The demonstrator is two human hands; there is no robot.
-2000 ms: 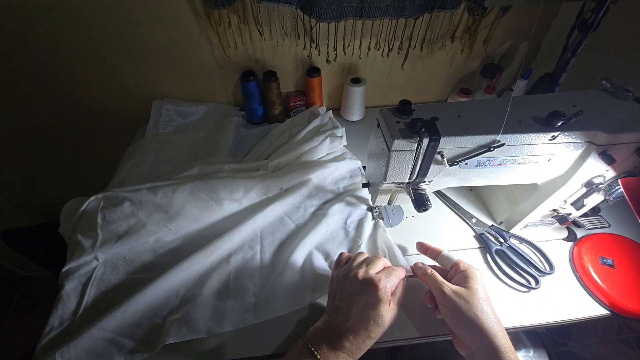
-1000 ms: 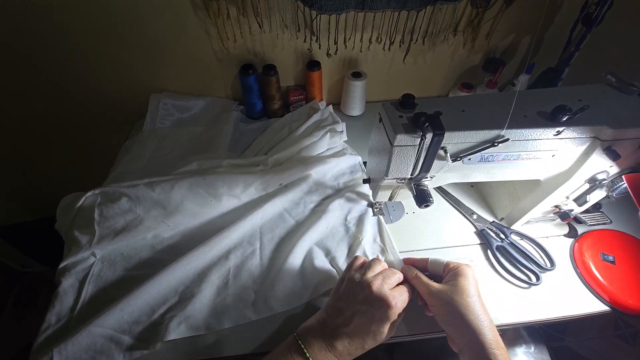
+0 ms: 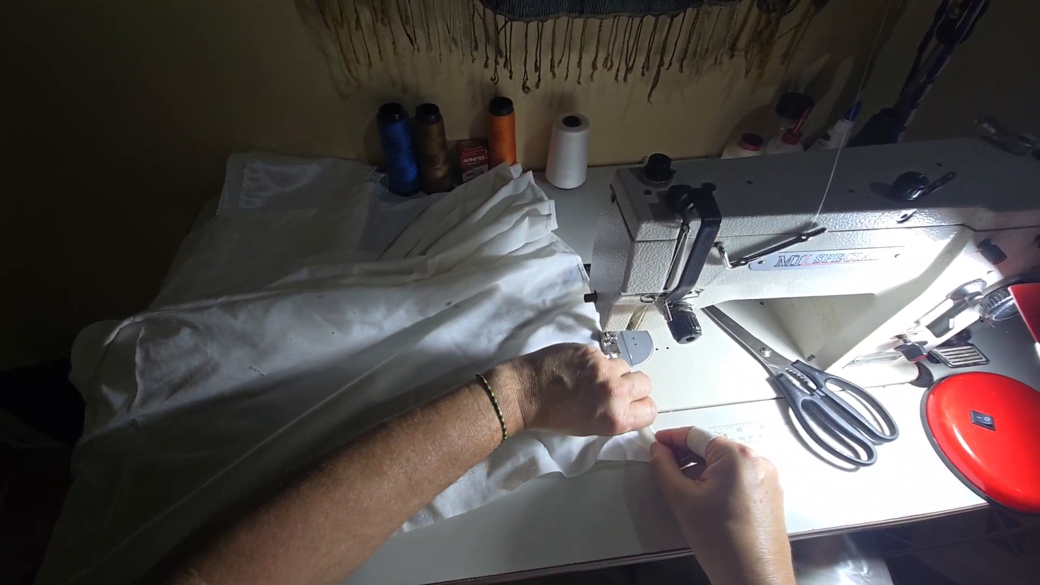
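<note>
White fabric [image 3: 325, 317] lies in folds over the left of the table, its right edge running to the needle area of a white sewing machine [image 3: 747, 236]. My left hand [image 3: 577, 390], a beaded bracelet at its wrist, has its fingers closed on the fabric edge just in front of the presser foot [image 3: 609, 344]. Closer to the table's front edge, my right hand [image 3: 723, 479] pinches the same edge between thumb and forefinger; a pale wrap is around one finger. The fabric under my left fingers is hidden.
Scissors with dark handles [image 3: 821, 398] lie right of my hands, beside a red round object with a switch [image 3: 987, 439]. A ruler [image 3: 735, 431] lies partly behind my right hand. Blue [image 3: 398, 150], brown [image 3: 433, 150], orange [image 3: 502, 134] and white [image 3: 568, 154] thread cones stand along the wall.
My left hand has moved away from me along the fabric edge, up close to the presser foot. The hands, close together before, are now slightly apart.
</note>
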